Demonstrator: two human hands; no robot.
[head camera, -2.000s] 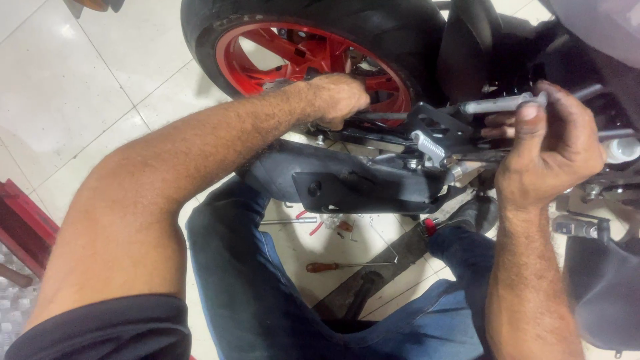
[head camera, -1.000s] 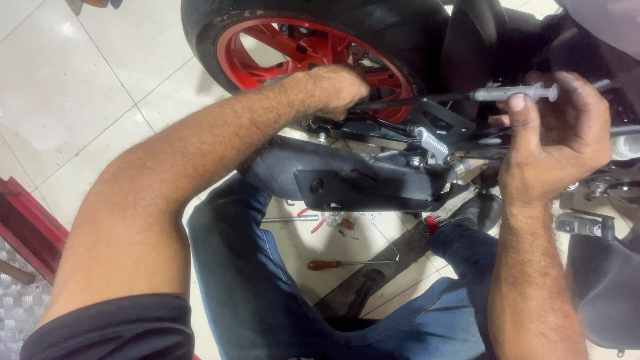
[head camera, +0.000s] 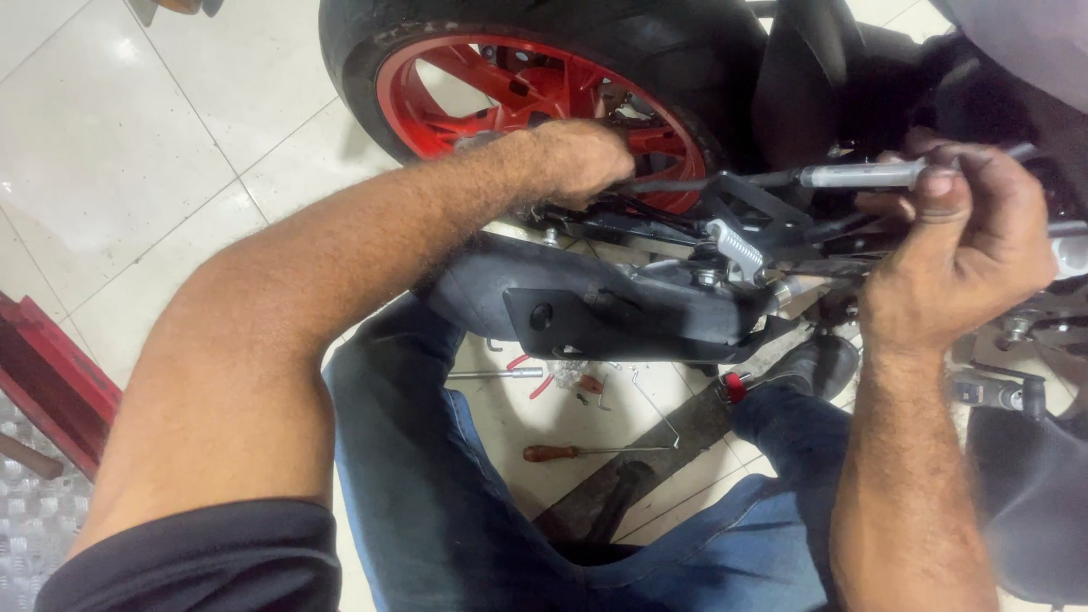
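Note:
My right hand holds a clear plastic syringe by its plunger end, with the thumb and fingers around it. A dark tube runs from the syringe's tip leftward to my left hand. My left hand is closed near the tube's far end, in front of the red motorcycle wheel rim; what its fingers grip is hidden from view. Below the tube are a silver footpeg and the black exhaust muffler.
An orange-handled screwdriver, red-handled pliers and small parts lie on the tiled floor between my legs. A dark beam crosses the floor. The tyre stands behind my left hand. A red metal frame is at the left.
My right hand has stayed on the syringe, which sits level now and was slightly higher at its plunger end two seconds ago. My left hand has stayed by the wheel.

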